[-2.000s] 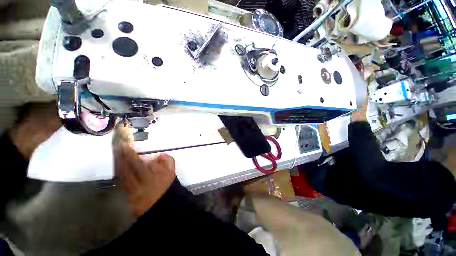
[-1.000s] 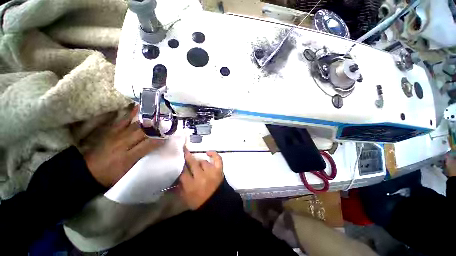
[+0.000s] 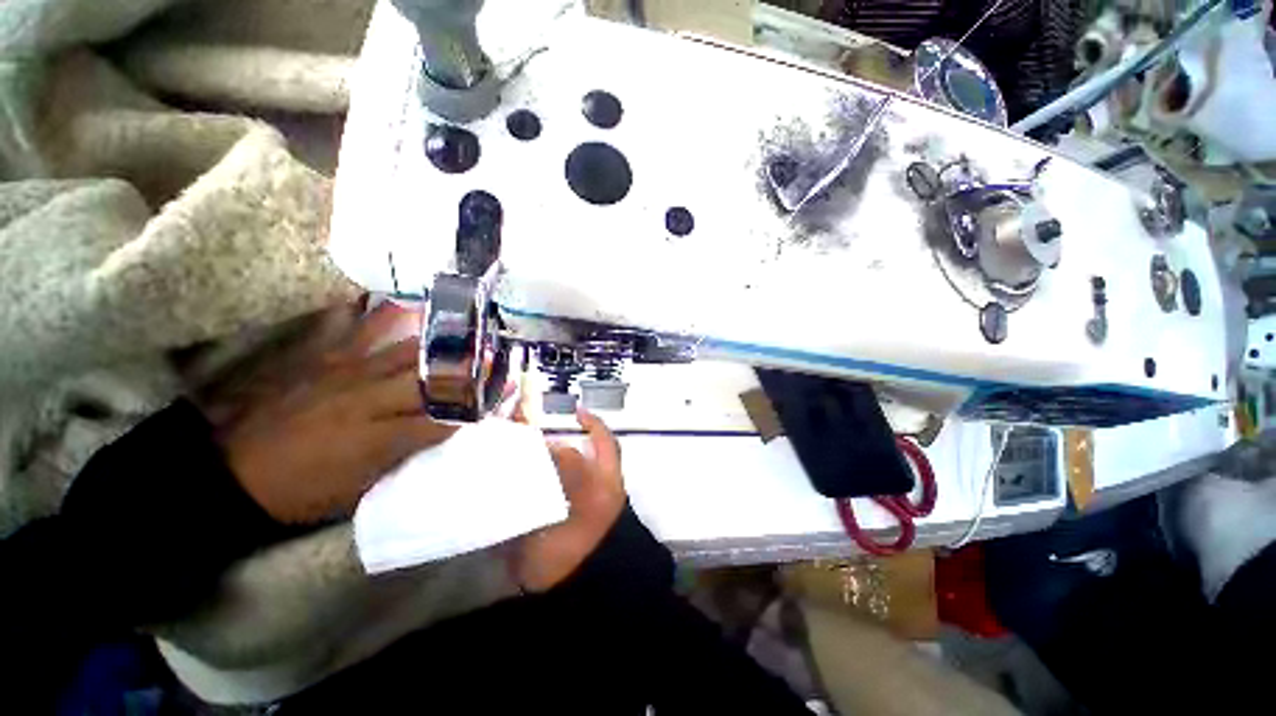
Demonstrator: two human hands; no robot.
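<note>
A small smooth white fabric piece [image 3: 455, 501] lies between my hands, below the shiny take-up lever guard [image 3: 456, 347]. The beige fleece garment body [image 3: 182, 259] spreads to the left of the machine and under my arms. My left hand [image 3: 329, 420] lies flat over the fabric left of the guard, its fingertips partly hidden by the guard. My right hand [image 3: 581, 497] holds the right edge of the white piece, with a finger reaching up beside the presser foot area [image 3: 581, 385]. The needle point is hidden under the white machine head [image 3: 700, 259].
A black mobile phone [image 3: 835, 434] lies over the red-handled scissors [image 3: 896, 520] on the white table, right of my right hand. A cardboard piece and red material show below the table edge. A person's dark clothing [image 3: 1092, 574] is at the lower right.
The view has shifted, showing more fleece at left than at first. My left hand has come over the fabric beside the guard. The white piece has been turned and lies nearer my right hand.
</note>
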